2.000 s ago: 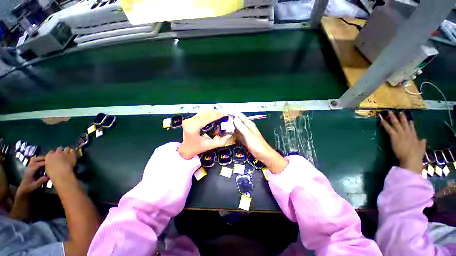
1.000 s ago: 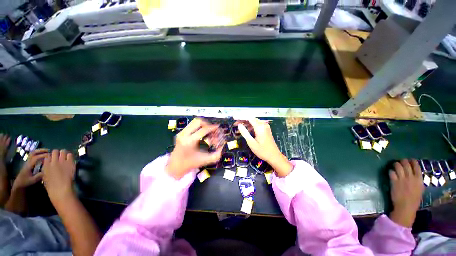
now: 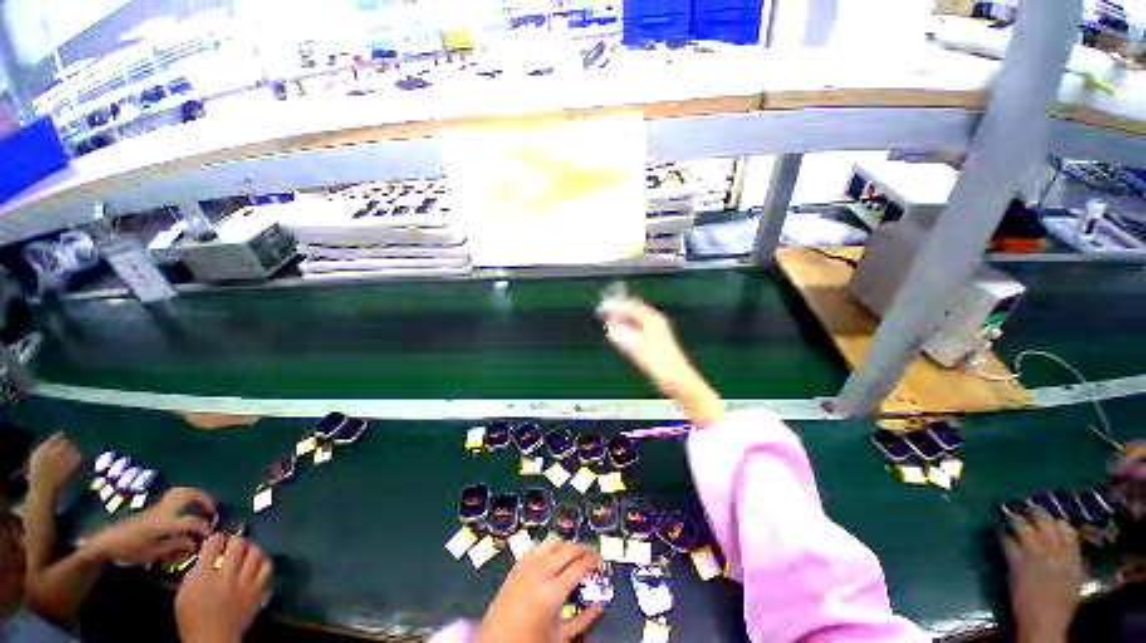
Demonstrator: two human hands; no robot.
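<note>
My left hand is at the bottom centre, fingers around the edge of a bright-faced smartwatch unit. My right hand reaches far forward above the green belt. It is blurred, with a pale smear at its fingertips, so I cannot tell whether it holds something. Another bright unit lies just right of my left hand, its battery below it. Dark smartwatch units lie in two rows, a back row and a front row, most with batteries hanging toward me. Pink tweezers lie right of the back row.
A white strip borders the green belt. A slanted metal post and a box device on a wooden board stand at right. A yellow sheet hangs ahead. Neighbours' hands work at left and right.
The view has tilted up. My right hand has left the watches and reached forward over the belt. My left hand has moved nearer to me, onto a bright-faced unit. Both rows are now uncovered.
</note>
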